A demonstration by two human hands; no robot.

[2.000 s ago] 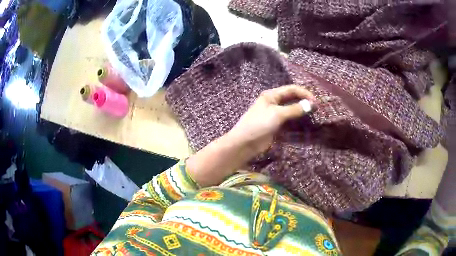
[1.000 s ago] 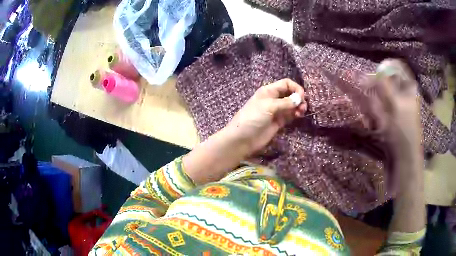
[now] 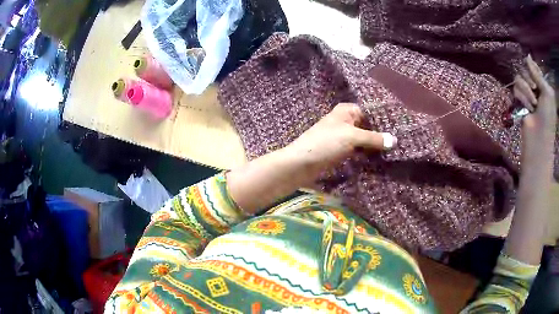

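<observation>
The purple-brown flecked coat (image 3: pixel 288 80) lies across the table, with a strip of smooth maroon lining (image 3: pixel 423 101) showing. My left hand (image 3: pixel 349 135) grips the coat near its middle, with a white cover on the thumb tip. My right hand (image 3: pixel 533 92) is raised at the far right, fingers bent together. A fine pale thread (image 3: pixel 450 114) runs taut between the coat by my left hand and my right fingers. A small shiny thing shows at my right hand; I cannot make out a needle.
Three pink thread cones (image 3: pixel 150 101) and a translucent plastic bag (image 3: pixel 211 52) are on the pale table (image 3: pixel 202 132) at the left, the bag against a black bundle (image 3: pixel 260 24). Below left are a cardboard box (image 3: pixel 101 224) and a red container (image 3: pixel 101 279).
My right hand came into view and has moved out to the far right, drawing the thread taut. My left hand stays on the coat, its thumb now extended. The view has shifted slightly.
</observation>
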